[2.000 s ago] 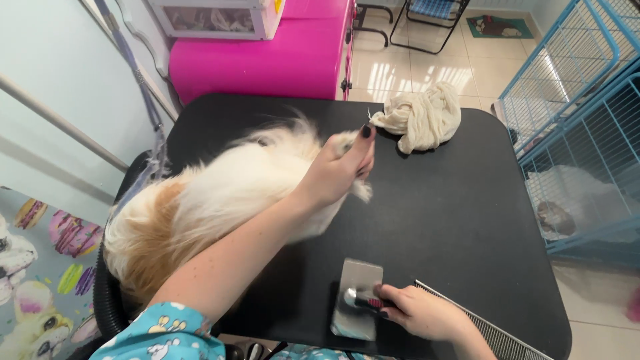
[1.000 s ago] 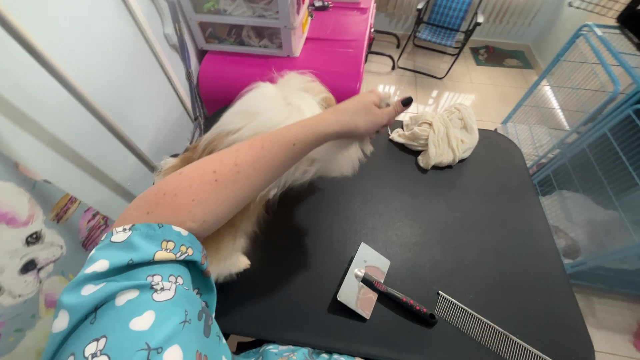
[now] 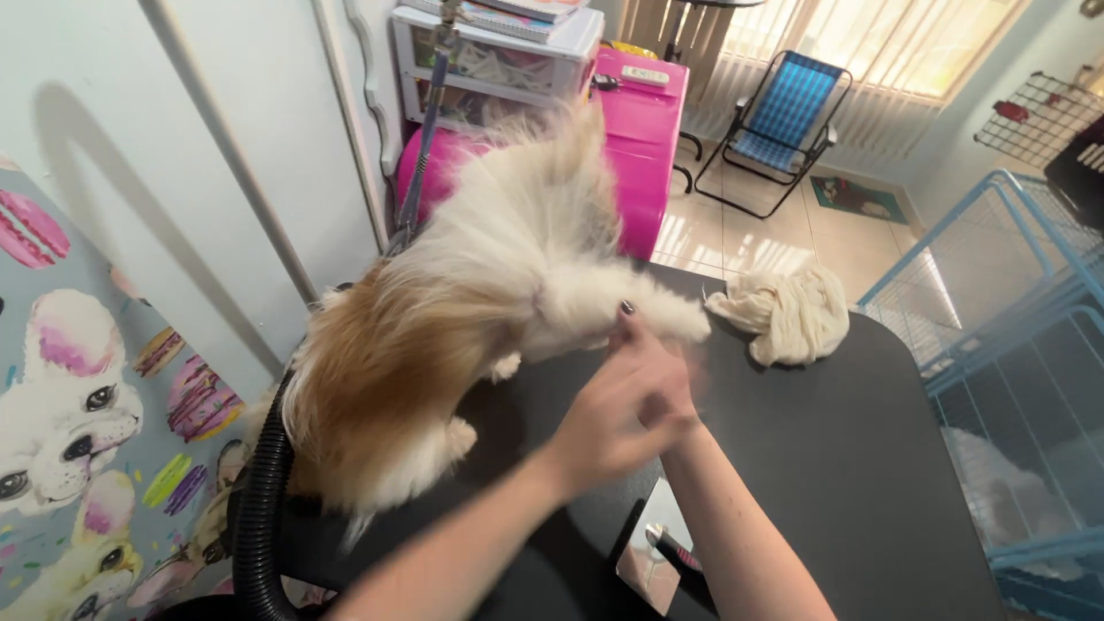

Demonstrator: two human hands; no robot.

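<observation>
A long-haired white and tan dog (image 3: 509, 241) stands on the black grooming table (image 3: 828, 448), a leash near its neck. One foreleg (image 3: 638, 302) stretches to the right, off the tabletop. My left hand (image 3: 612, 414) is blurred and crosses over my right hand (image 3: 668, 388), just below that leg. A fingertip with a dark nail rests against the leg's fur; which hand it belongs to is unclear. Whether either hand grips anything is hidden. Beneath my right forearm lies a slicker brush (image 3: 651, 552), its handle partly covered.
A crumpled cream cloth (image 3: 789, 315) lies at the table's far right corner. A black ribbed hose (image 3: 263, 509) runs along the left edge. Beyond stand a pink cabinet (image 3: 642, 129), white drawers (image 3: 492, 60) and a folding chair (image 3: 780, 112). Blue wire cages (image 3: 1018, 345) flank the right side.
My right hand, out of view one second ago, has come in beside my left. Earlier it was at the slicker brush. The view has shifted upward and left; the metal comb is no longer visible.
</observation>
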